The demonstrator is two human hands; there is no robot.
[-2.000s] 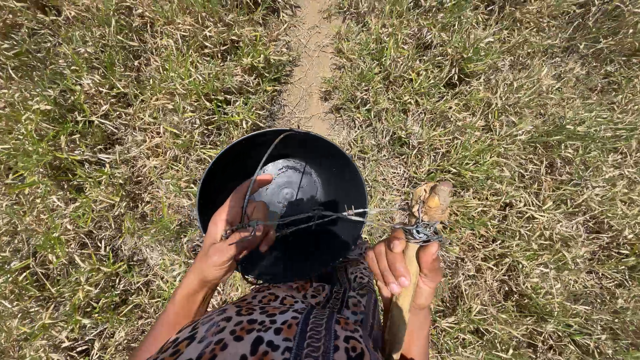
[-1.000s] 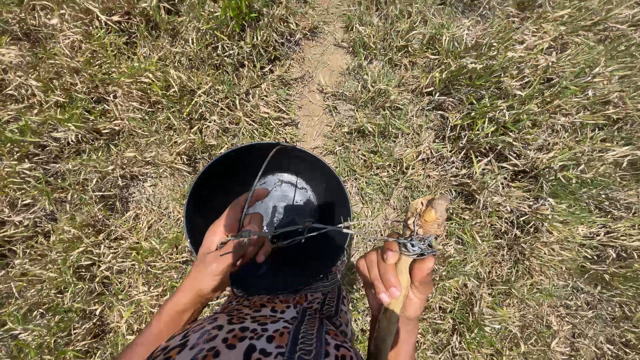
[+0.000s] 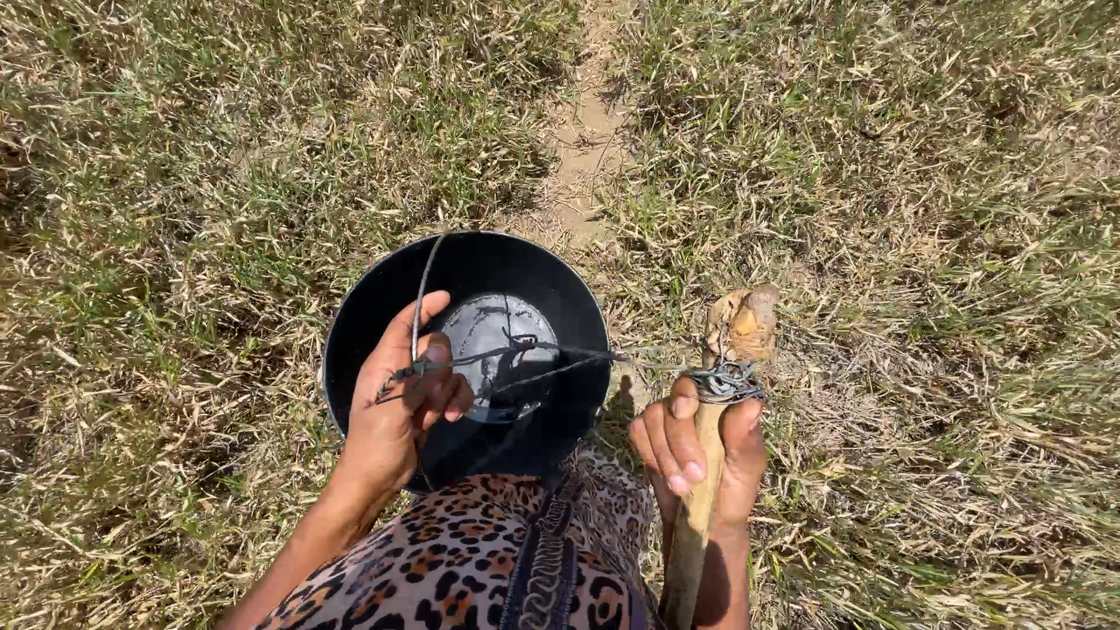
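A black bucket [image 3: 569, 306] hangs in front of my leopard-print garment, its inside facing up and a wet-looking patch at its bottom. My left hand [image 3: 407, 394] grips the bucket's thin handle [image 3: 423, 289] over the left part of the opening. Twisted wire [image 3: 560, 350] runs from near these fingers across the bucket to the right. There it is wound in a tangled coil [image 3: 726, 382] round the upper part of a wooden stick [image 3: 700, 507]. My right hand [image 3: 700, 446] is closed round the stick just below the coil. The stick's knobby head [image 3: 744, 324] points away from me.
Dry and green grass [image 3: 219, 175] covers the ground on both sides. A narrow bare dirt path [image 3: 588, 157] runs away from me beyond the bucket. The patterned garment [image 3: 464, 560] lies close behind the bucket.
Both hands keep their holds on the handle and the stick. The bucket has shifted a little relative to my left hand, and the view has moved slightly over the ground.
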